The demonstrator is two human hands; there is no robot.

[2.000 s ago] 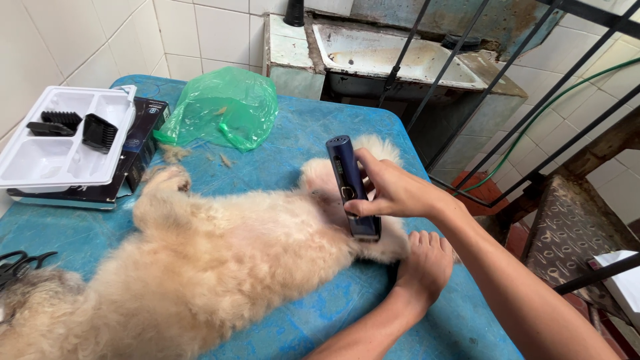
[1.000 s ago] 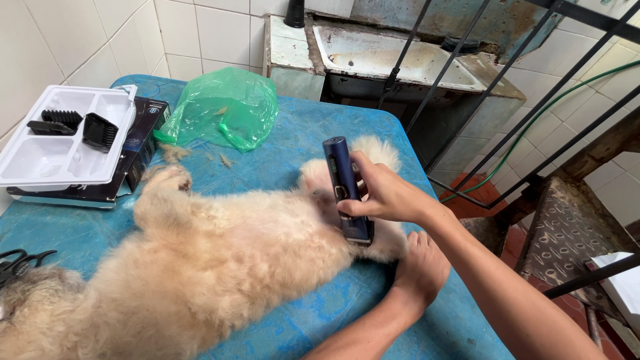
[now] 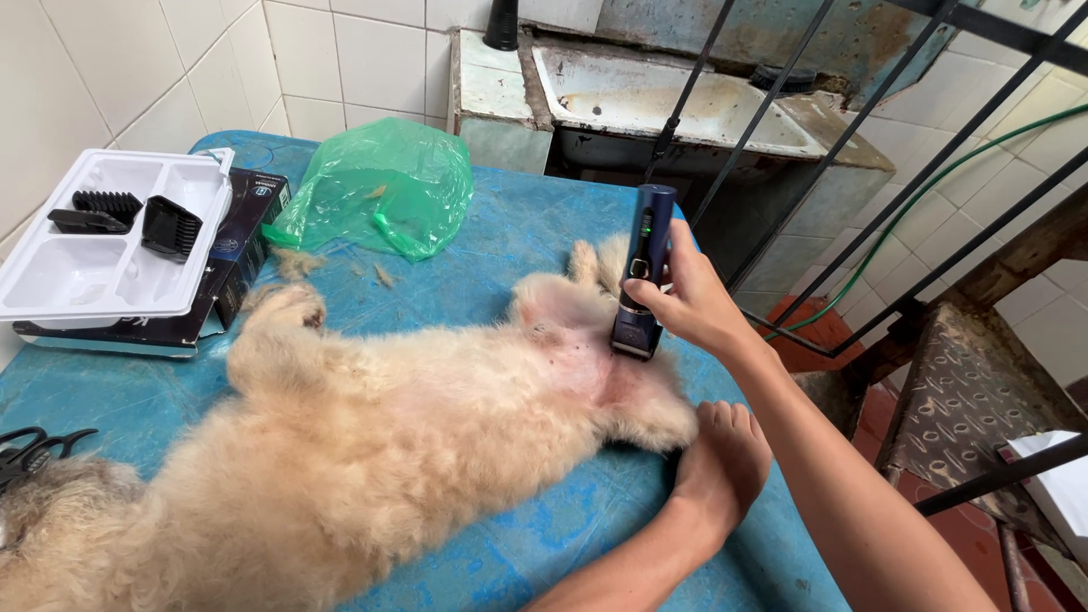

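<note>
A cream-coloured, long-haired dog (image 3: 382, 425) lies on its back on a blue table, its head at the lower left and its hind legs at the right. My right hand (image 3: 693, 293) grips a dark blue cordless hair clipper (image 3: 646, 272), held upright with its blade end down at the inner thigh. Pinkish, short-haired skin shows on the groin beside the blade. Below it, my left hand (image 3: 727, 442) is closed around the end of the dog's near hind leg (image 3: 650, 421); the paw is hidden in it.
A white plastic tray (image 3: 81, 280) with black clipper guards (image 3: 172, 228) rests on a dark box (image 3: 255, 221). Beside it lie a green plastic bag (image 3: 391, 183) and hair tufts (image 3: 297, 263). Black scissors (image 3: 34, 450) are at the left edge. Behind are a stained sink (image 3: 680, 98) and metal bars (image 3: 960, 127).
The clipper in my right hand has shifted on the inner thigh and stands more upright, showing more of the groin. My left hand stays at the hind leg.
</note>
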